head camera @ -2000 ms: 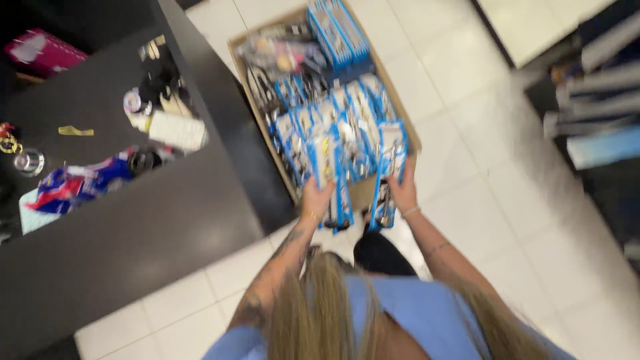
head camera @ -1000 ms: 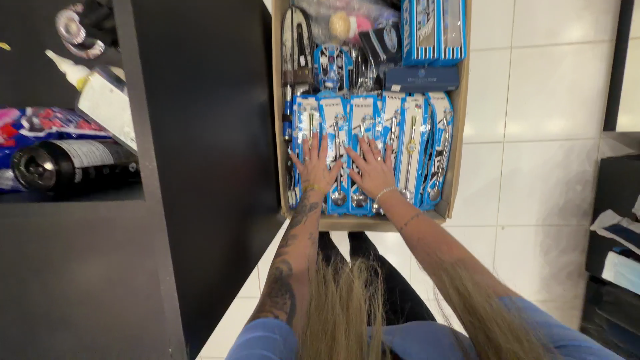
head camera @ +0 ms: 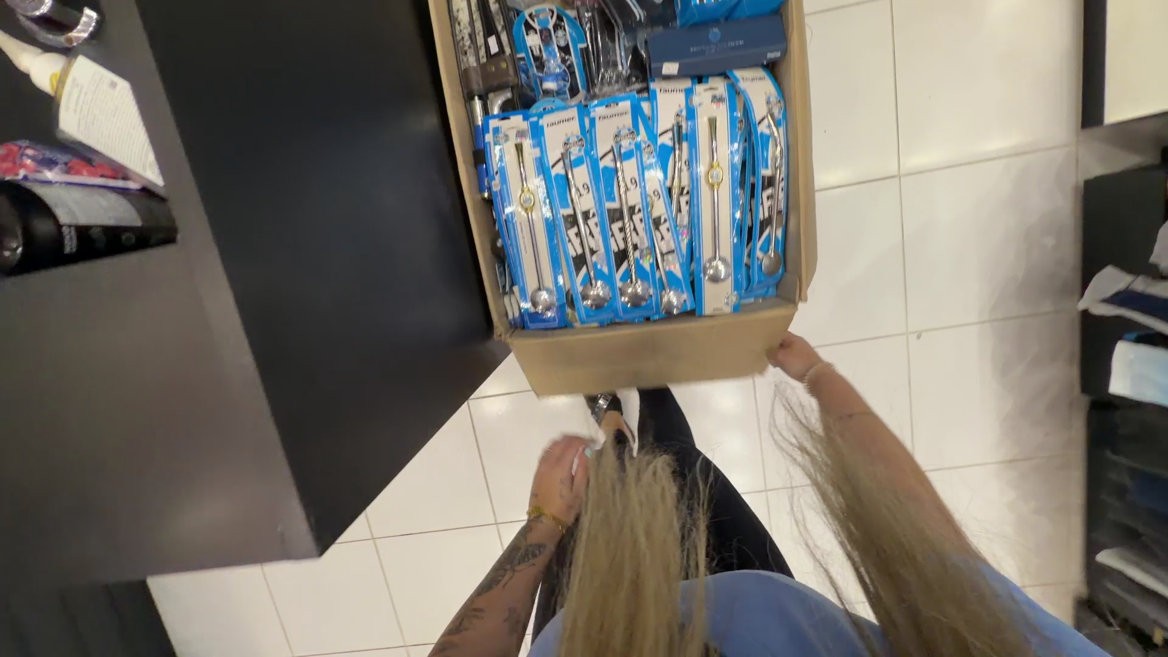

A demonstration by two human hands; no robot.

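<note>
A cardboard box point(head camera: 652, 351) holds blue-and-white carded packs point(head camera: 630, 210) in a row, each with a long metal spoon-like utensil under clear plastic. My right hand point(head camera: 792, 354) is at the box's near right corner, its fingers against the cardboard and partly hidden by it. My left hand point(head camera: 558, 470) is below the box, near my body, with bent fingers beside hanging hair; whether it holds anything is not visible. Behind the row lie a dark blue box point(head camera: 716, 46), a rounded blue pack point(head camera: 550, 55) and dark-handled items point(head camera: 484, 50).
A black cabinet or counter point(head camera: 319, 228) stands along the box's left side. On its shelf are a dark bottle point(head camera: 87, 224), a white labelled bottle point(head camera: 105, 119) and a colourful bag point(head camera: 64, 164). Dark shelving with folded cloths point(head camera: 1136, 297) is at the right, over white floor tiles point(head camera: 985, 237).
Both hands have left the packs they lay on a second ago. My left hand has drawn back toward my body; my right has moved to the box's near right corner.
</note>
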